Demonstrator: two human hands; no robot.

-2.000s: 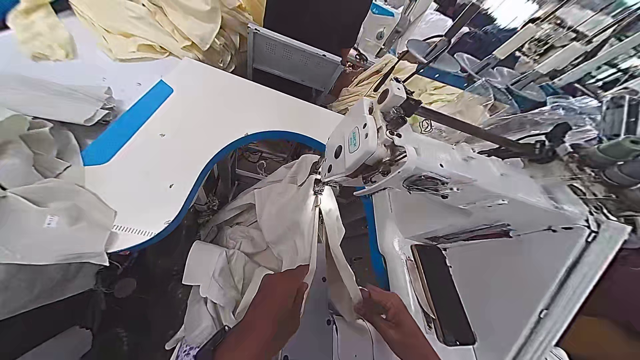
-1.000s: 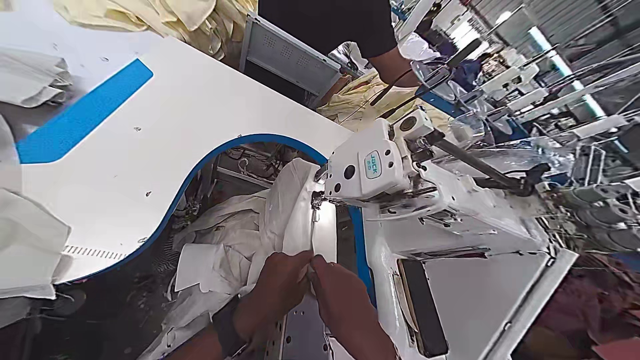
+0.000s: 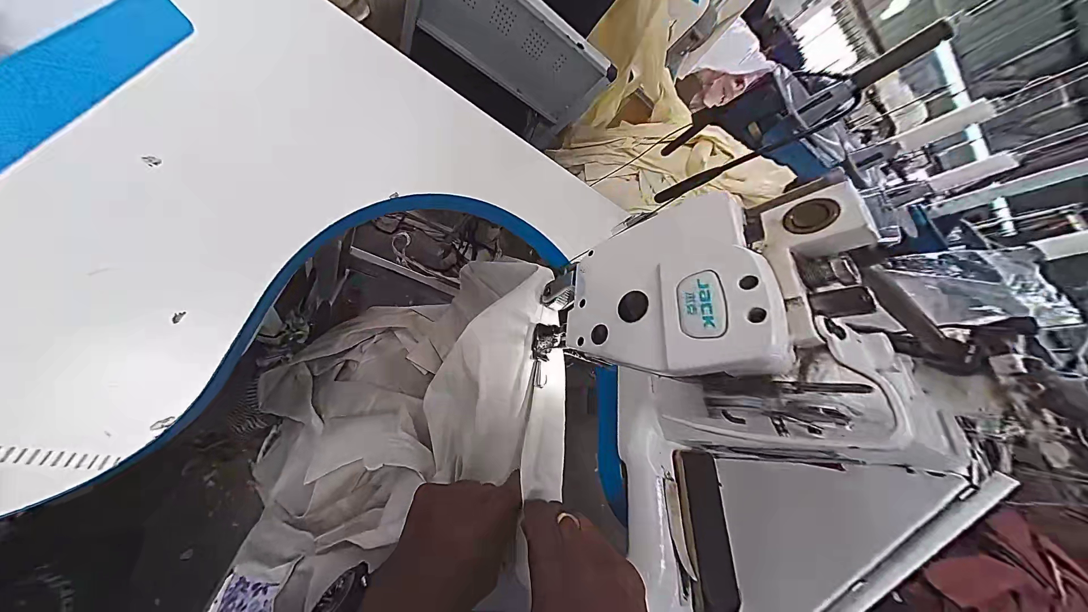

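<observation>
A white Jack industrial sewing machine (image 3: 680, 289) fills the middle right, its presser foot (image 3: 546, 340) down near the seam of a pale cloth garment (image 3: 480, 391). My left hand (image 3: 455, 540) grips the cloth just below the foot, left of the seam. Close beside it, my right hand (image 3: 578, 552) is closed on the cloth's right edge, with thumb on top. The rest of the cloth hangs in folds to the left of the machine. Most fingertips are hidden by the hands and cloth.
The white table (image 3: 255, 127) with a blue curved edge lies left. A dark phone-like slab (image 3: 710, 527) rests on the machine's right side. Yellow cloth (image 3: 680, 161) is heaped behind, near a grey metal box (image 3: 518, 51). Red cloth (image 3: 1003, 561) lies lower right.
My hands were apart two seconds ago, each on a cloth edge; now they are close together at the seam. The other person's arm at the top is out of view. The view has moved nearer the machine.
</observation>
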